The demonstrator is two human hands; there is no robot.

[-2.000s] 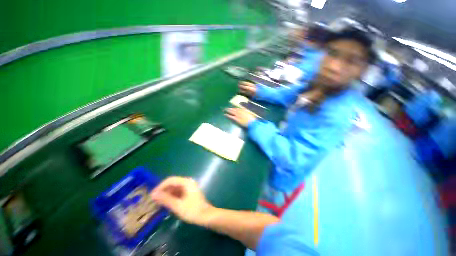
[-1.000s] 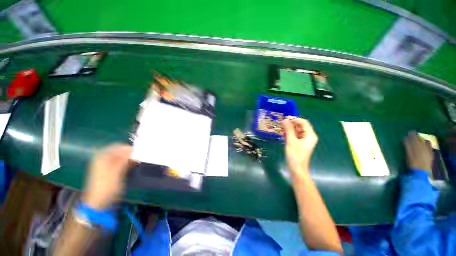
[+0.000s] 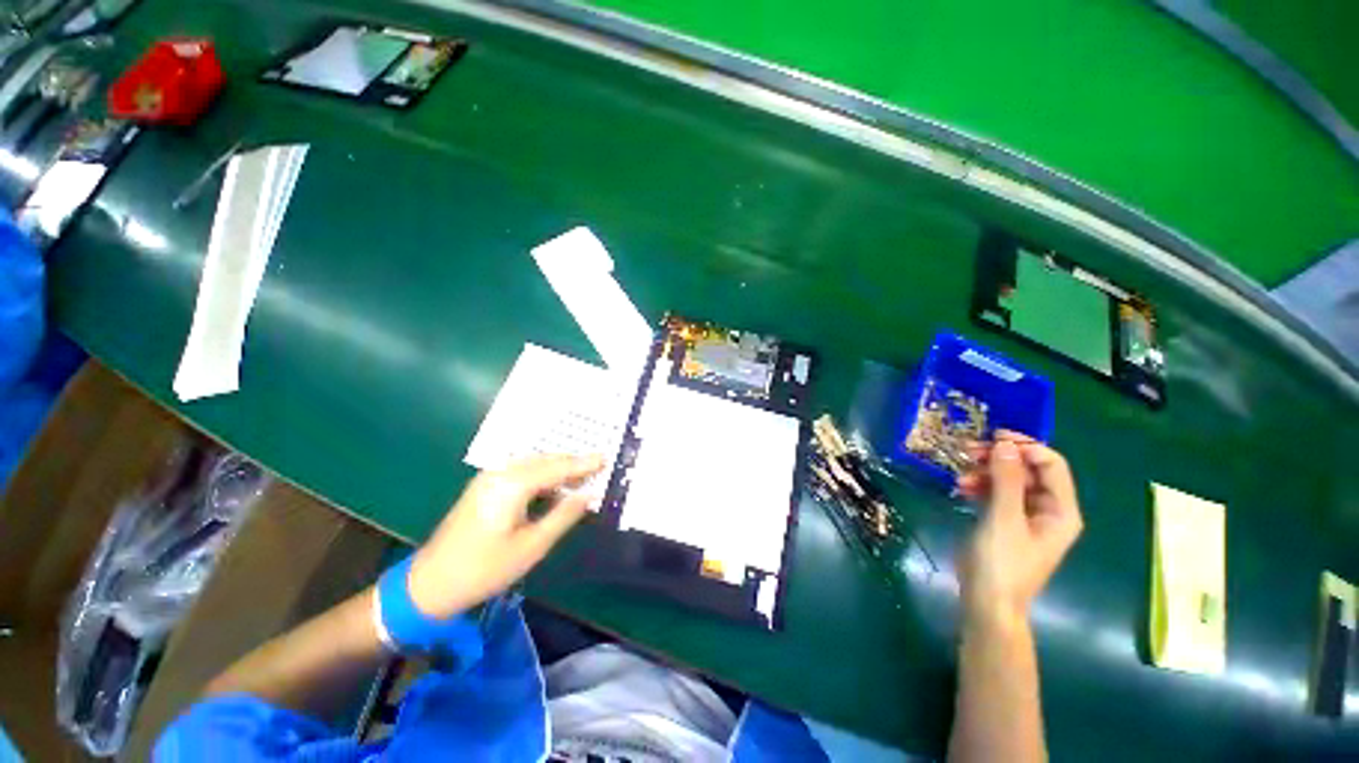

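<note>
A black tablet unit (image 3: 713,470) with a white panel and bare circuitry at its far end lies on the green bench before me. My left hand (image 3: 514,522) rests at its left edge, fingertips by the lined white sheet (image 3: 544,410); whether it grips anything is unclear. A narrow white sheet (image 3: 593,295) lies beyond. My right hand (image 3: 1024,507) is at the near edge of the blue bin (image 3: 1014,391), which holds small beige parts (image 3: 945,428). Its thumb and finger are pinched together; a part between them cannot be made out. A loose pile of small parts (image 3: 853,480) lies between unit and bin.
Another tablet unit (image 3: 1066,310) lies behind the bin, and one (image 3: 362,63) far left. Long white strips (image 3: 239,268) and a red object (image 3: 167,82) are left. A yellow-edged pad (image 3: 1188,578) is right. A cardboard box (image 3: 321,534) with bagged parts stands lower left.
The view has turned and shifted. The tablet unit now lies right of the white sheets, closer to the loose pile. My left hand has come to its left edge. My right hand remains at the bin.
</note>
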